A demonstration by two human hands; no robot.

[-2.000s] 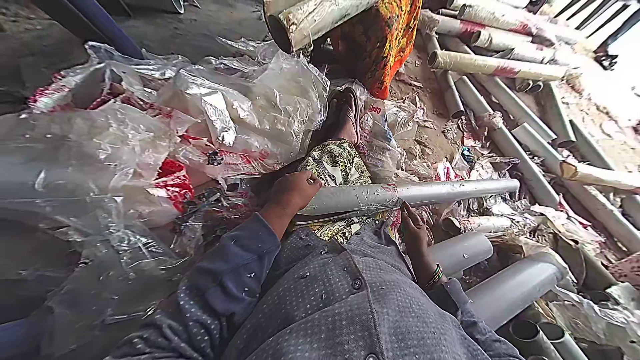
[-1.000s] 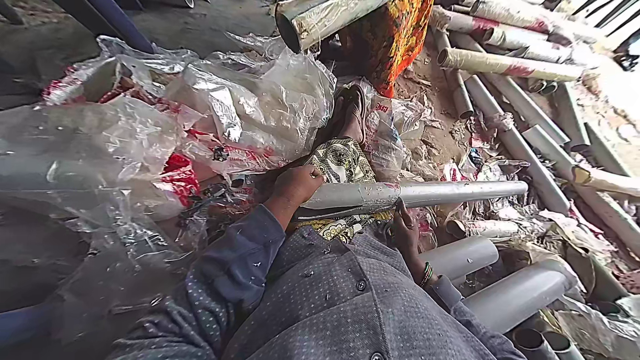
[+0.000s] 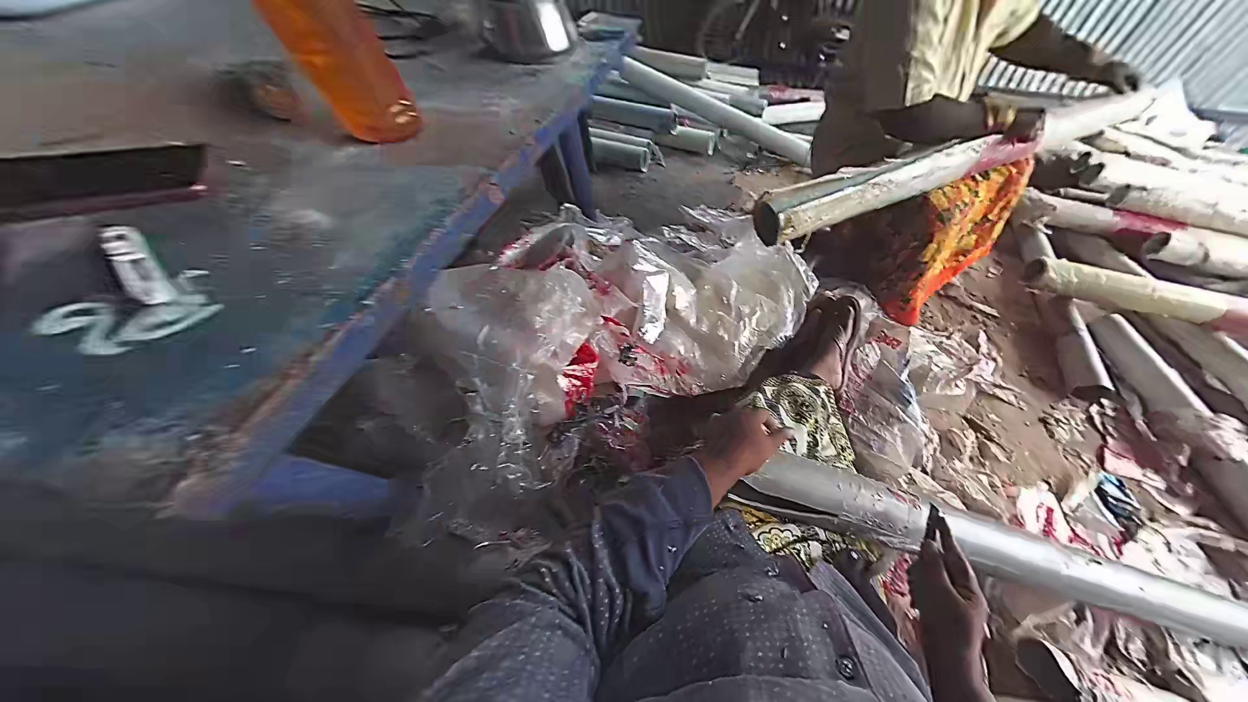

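A long grey pipe [image 3: 1033, 551] lies slantwise over my lap, across a yellow and black patterned cloth [image 3: 804, 414]. At its left end my left hand [image 3: 743, 444] has its fingers curled against the pipe; the palm side is hidden. My right hand [image 3: 948, 595] is at the pipe's lower edge, around its middle, fingers pointing up and close together. Something thin and dark shows at those fingertips, too blurred to name. Whether the right hand grips anything cannot be told. Crumpled clear plastic film [image 3: 673, 302] with red print is heaped beyond my left hand.
A worn blue table [image 3: 292, 390] on the left bears an orange object [image 3: 341, 73] and a metal vessel [image 3: 531, 29]. Another person [image 3: 912, 68] stands ahead, with hands at a raised pipe [image 3: 907, 185]. More pipes [image 3: 1131, 288] and plastic scraps litter the ground on the right.
The view has swung left and up, bringing in the table and the other person. Both my hands keep about the same places along the pipe.
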